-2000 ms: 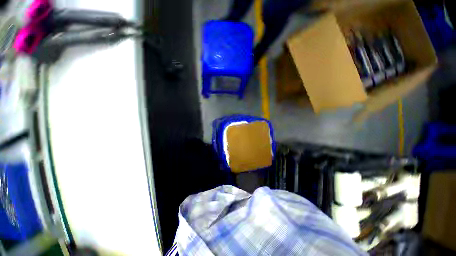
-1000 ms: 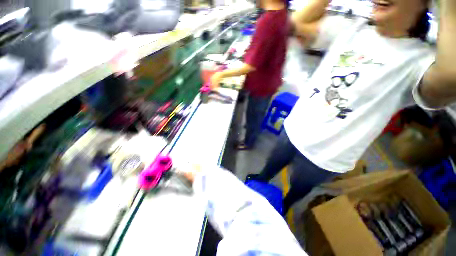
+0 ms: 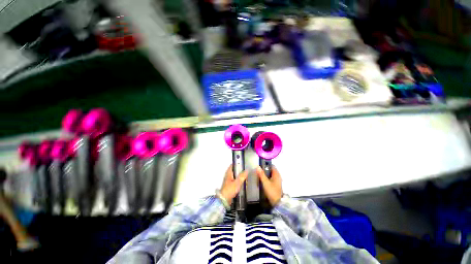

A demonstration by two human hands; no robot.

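Observation:
Two dark grey hair dryers with magenta rings stand out side by side over the white bench, heads pointing away from me. My left hand (image 3: 233, 184) is closed around the handle of the left dryer (image 3: 238, 160). My right hand (image 3: 271, 186) is closed around the handle of the right dryer (image 3: 267, 146). The two heads are close together; the lower handle ends reach toward my body and are partly hidden by the hands and sleeves.
Several dryers (image 3: 173, 142) lie in a row at the left. Behind the bench (image 3: 361, 154) are a blue parts bin (image 3: 233, 92), a second blue bin (image 3: 317, 69) and a cream round tub (image 3: 350, 84). A blue stool (image 3: 351, 227) is below right. Another person's arm (image 3: 15, 219) shows far left.
The view has turned from the aisle, a person in a white shirt and the open carton to the bench in front. Both my hands now show, each on a dryer handle.

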